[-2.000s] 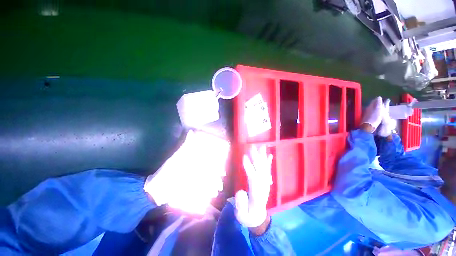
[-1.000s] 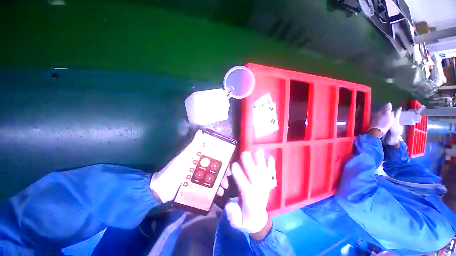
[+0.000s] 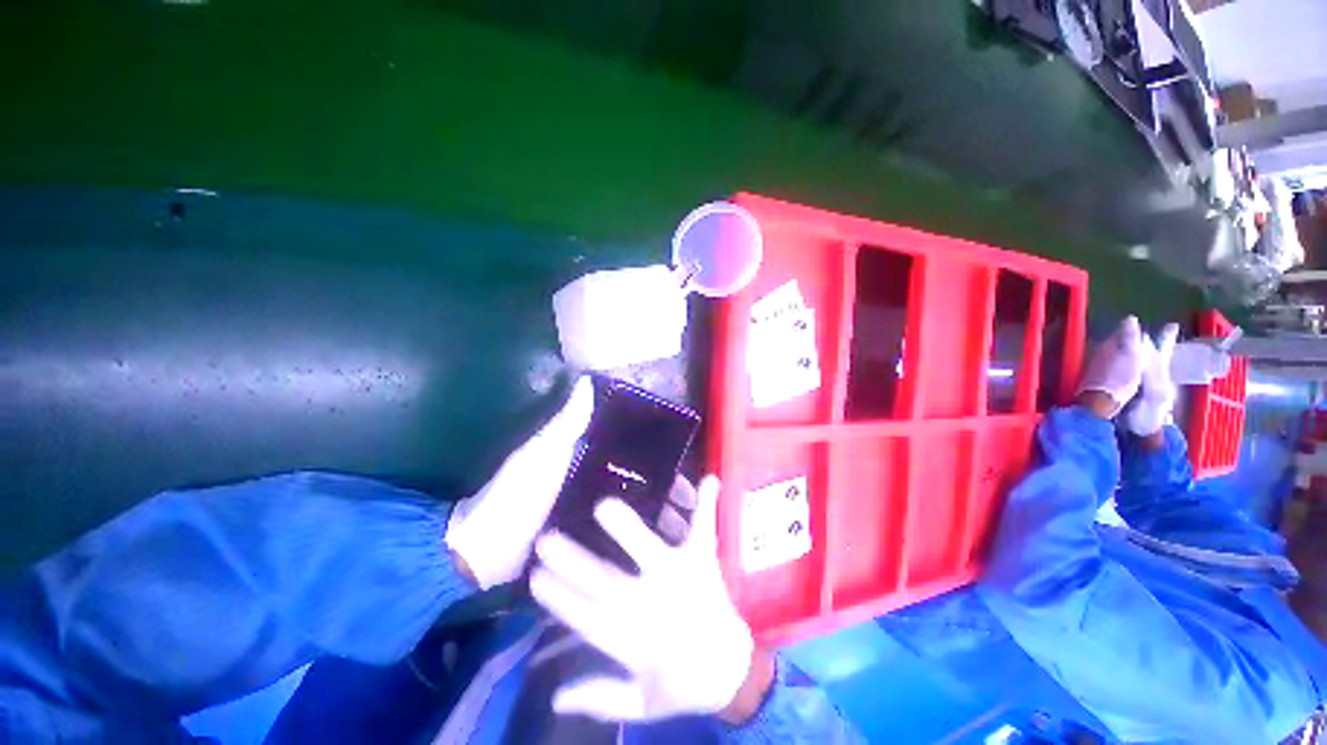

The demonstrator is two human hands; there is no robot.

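My left hand [image 3: 527, 492], in a white glove, holds a smartphone [image 3: 635, 454] along its edge, left of the red tray. The phone's face is dark with small pale text near its middle. My right hand [image 3: 648, 611], also gloved in white, has its fingers spread over the lower part of the phone and hides it; whether it touches the phone I cannot tell.
A red compartment tray [image 3: 870, 429] holds dark phones and white label sheets [image 3: 782, 349]. A white dispenser bottle [image 3: 622, 316] with an open round lid [image 3: 718, 249] stands beside it. At right, a neighbour's gloved hands [image 3: 1135, 371] are near another red tray [image 3: 1220, 400].
The phone's screen has gone from glowing white, then a menu of icons, to dark. My right hand has moved left from the tray onto or over the phone, uncovering a second label sheet.
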